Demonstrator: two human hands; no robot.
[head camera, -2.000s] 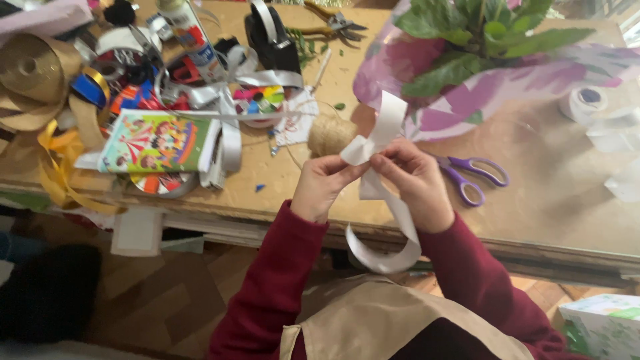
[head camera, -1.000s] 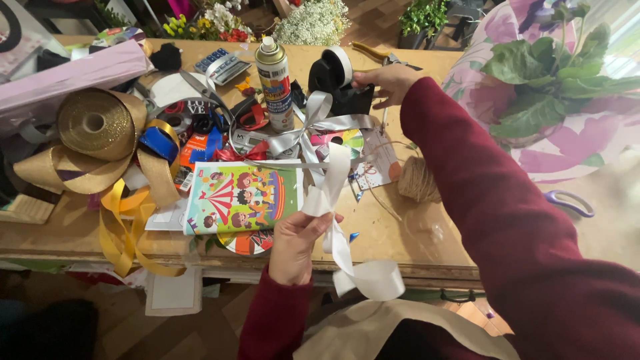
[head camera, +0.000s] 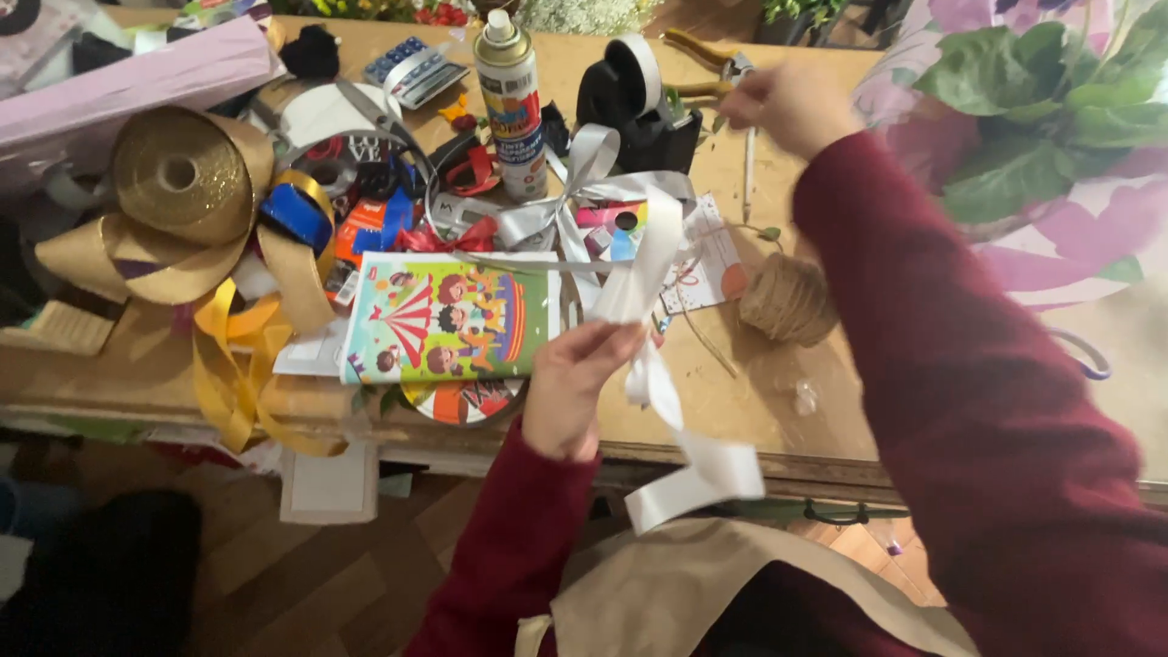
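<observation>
My left hand (head camera: 584, 383) pinches a looped white satin ribbon (head camera: 659, 246) at its gathered middle, its tails hanging past the table's front edge. My right hand (head camera: 789, 105) is blurred, at the back right over the handles of yellow-handled pliers (head camera: 707, 88); whether its fingers grip anything cannot be made out. Left of it stands a black tape dispenser (head camera: 630, 100) with a white roll. A ball of jute twine (head camera: 787, 299) lies below my right forearm. Purple-handled scissors (head camera: 1081, 354) show partly beyond my right sleeve.
Left are a spray can (head camera: 513, 119), a gold ribbon roll (head camera: 182, 173), a yellow ribbon (head camera: 233, 365), a colourful illustrated packet (head camera: 447, 319) and a silver bow (head camera: 575, 192). A wrapped potted plant (head camera: 1013, 119) stands at the right. The wooden table's edge (head camera: 803, 465) runs before me.
Both hands were on the white ribbon two seconds ago. My right hand let go and reached to the tape dispenser, then moved right to the pliers. The view has shifted left.
</observation>
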